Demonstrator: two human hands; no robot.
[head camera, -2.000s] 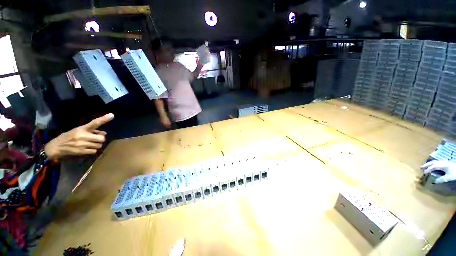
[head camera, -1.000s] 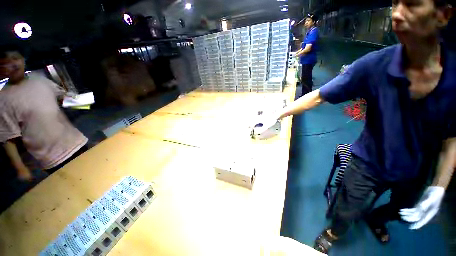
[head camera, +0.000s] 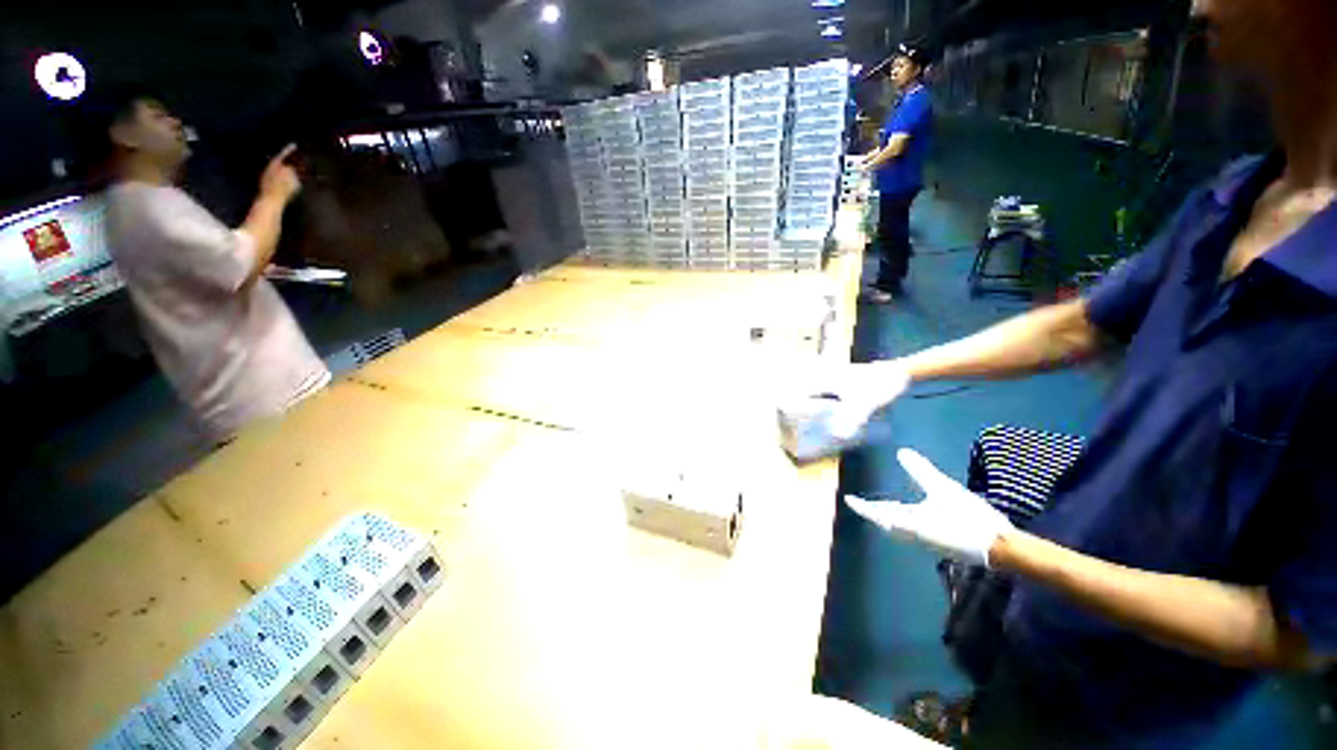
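A row of pale perforated housings stands side by side at the lower left, dark square openings facing right. A single housing lies apart near the table's middle. A coworker's white-gloved hand rests on another housing at the table's right edge. A pale, overexposed shape, perhaps my right hand, is cut off by the bottom edge; its fingers and any hold cannot be made out. My left hand is not in view.
The brown cardboard-covered table ends in a straight right edge. Stacked housings form a tall wall at its far end. A person in dark blue stands close at the right, a person in pink at the left. Another stands far back.
The view has swung right since the first frame. Since the second, the coworker's gloved hand and housing have moved nearer along the edge; their other hand has risen. The person in pink has raised a hand.
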